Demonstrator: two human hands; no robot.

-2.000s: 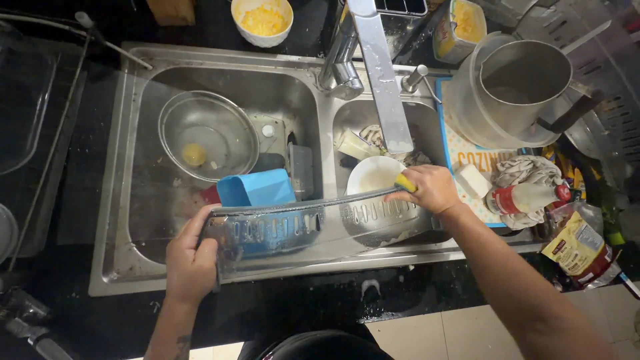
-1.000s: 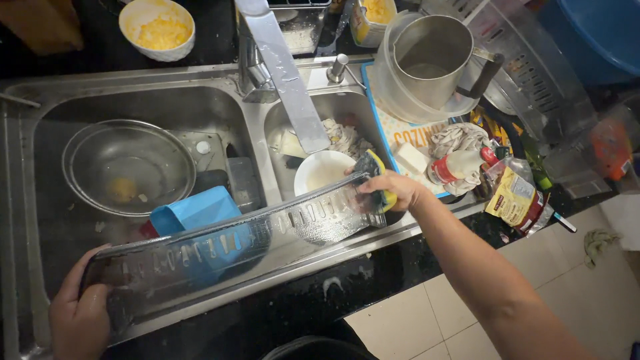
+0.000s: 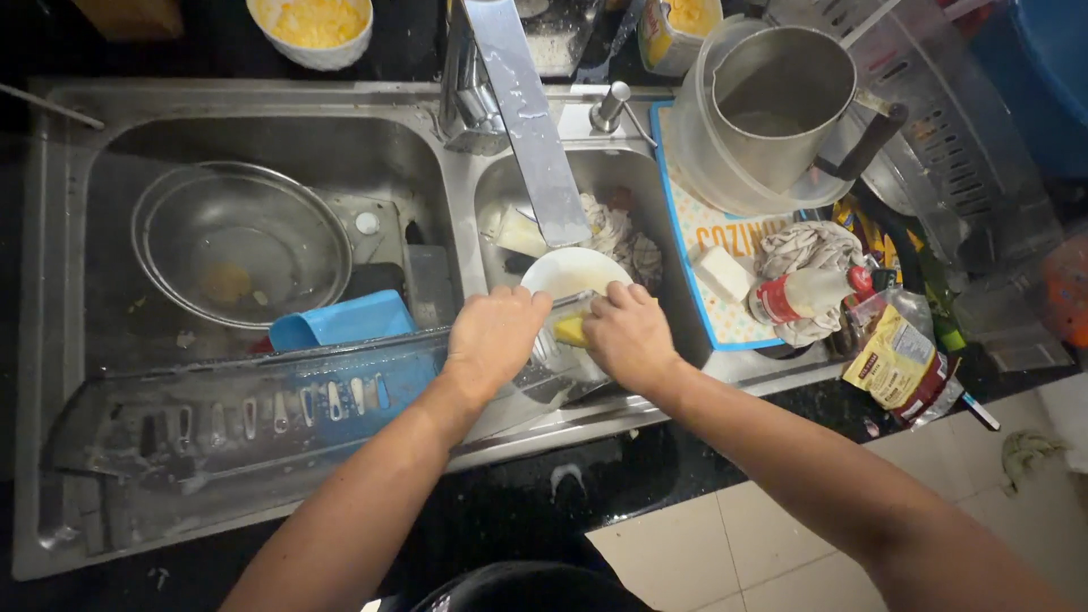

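A long clear plastic tray with slots lies slantwise across both sink basins. My left hand grips its upper edge near the right end. At that end my right hand holds a yellow sponge against the plastic, its fingers partly hiding the sponge. Just behind my hands a white bowl sits in the right basin. Under the tray, in the left basin, a blue plastic container shows beside a round glass bowl holding some liquid and a yellowish piece.
The metal faucet reaches over the right basin. To the right are a blue-edged mat, a metal jug in a plastic tub, a bottle, a white block and a food packet. A bowl of yellow food stands behind.
My left hand has moved from the tray's left end to near its right end, close to my right hand. My right hand still holds the sponge at the tray.
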